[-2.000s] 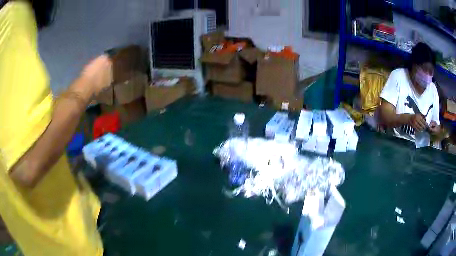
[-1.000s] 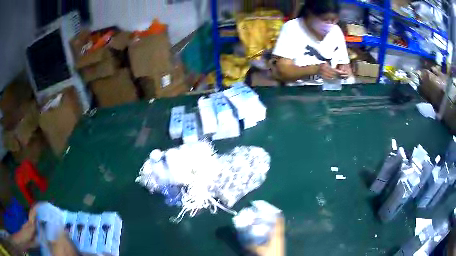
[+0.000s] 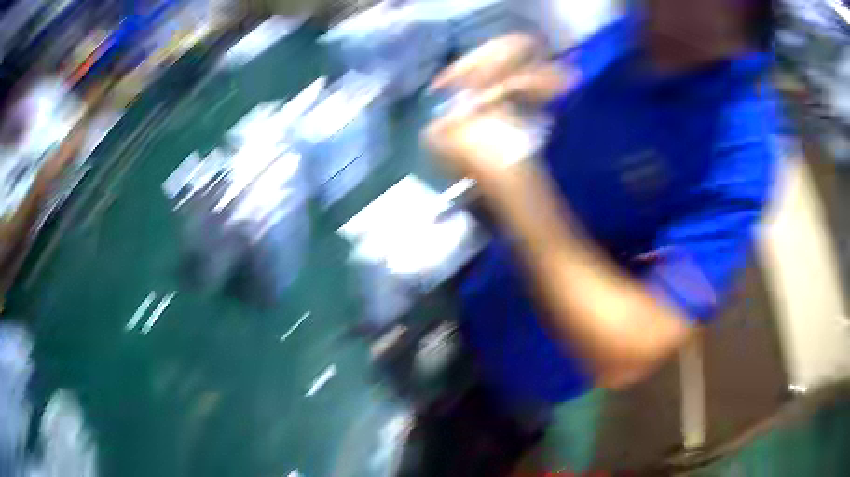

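The view is heavily blurred. Neither of my hands can be made out. Several pale blue-grey boxes with white flaps standing up (image 3: pixel 266 200) are grouped on the dark-green table (image 3: pixel 186 373). A bright white paper or flap (image 3: pixel 410 228) shows on top of another pale box group, close to a person in blue. Blurred pale shapes, too unclear to name, lie at the lower left edge (image 3: pixel 65 433).
A person in a blue shirt (image 3: pixel 634 177) is at the right, with both hands (image 3: pixel 503 102) raised around something pale. Small white scraps (image 3: pixel 322 380) lie on the table. Part of another person in white (image 3: pixel 42 121) shows at upper left. A brown surface is at lower right.
The view has swung far to the right and tilted. The person in blue has come into view. The cords, bottle and the pale box held in a hand at the near edge can no longer be made out.
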